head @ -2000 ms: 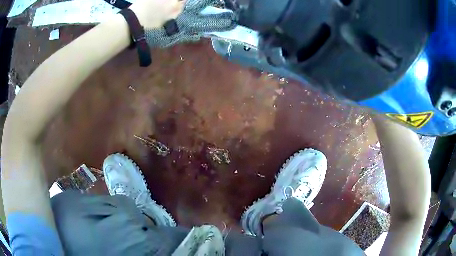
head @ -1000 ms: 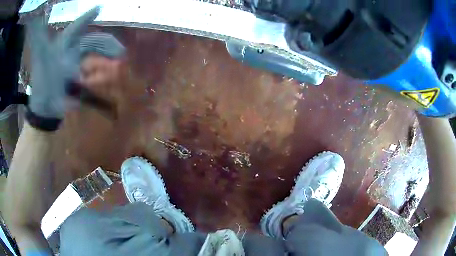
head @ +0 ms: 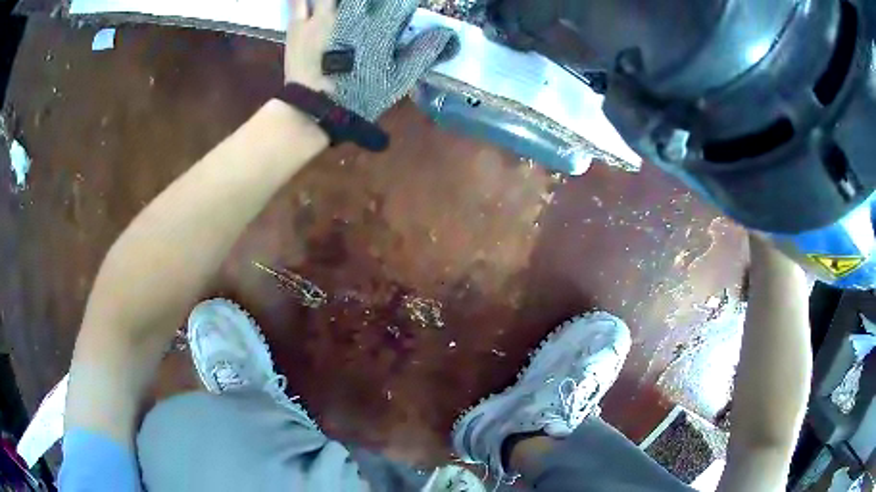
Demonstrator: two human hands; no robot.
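The straight knife cutting machine [head: 730,106] fills the upper right, with its black housing nearest and part of the blue body and yellow warning triangle below right. Its grey base plate [head: 509,135] shows under the front edge of the white-topped fabric lay [head: 538,82]. My left hand [head: 375,58], in a grey mesh glove with a dark wrist strap, lies on the lay's edge left of the machine, thumb apart and some fingertips cut off by the top edge. My right forearm runs up behind the machine, which hides my right hand.
I stand in white shoes [head: 552,389] on the reddish-brown table [head: 384,221]. Tan lint and threads [head: 298,285] lie between them. A speckled cut bundle [head: 684,444] is at lower right, a white-topped piece [head: 46,423] at lower left, and a paper scrap [head: 104,38] at upper left.
My left hand swung away to the left, then came back onto the lay's edge. The machine's housing has turned, and less of its blue body shows.
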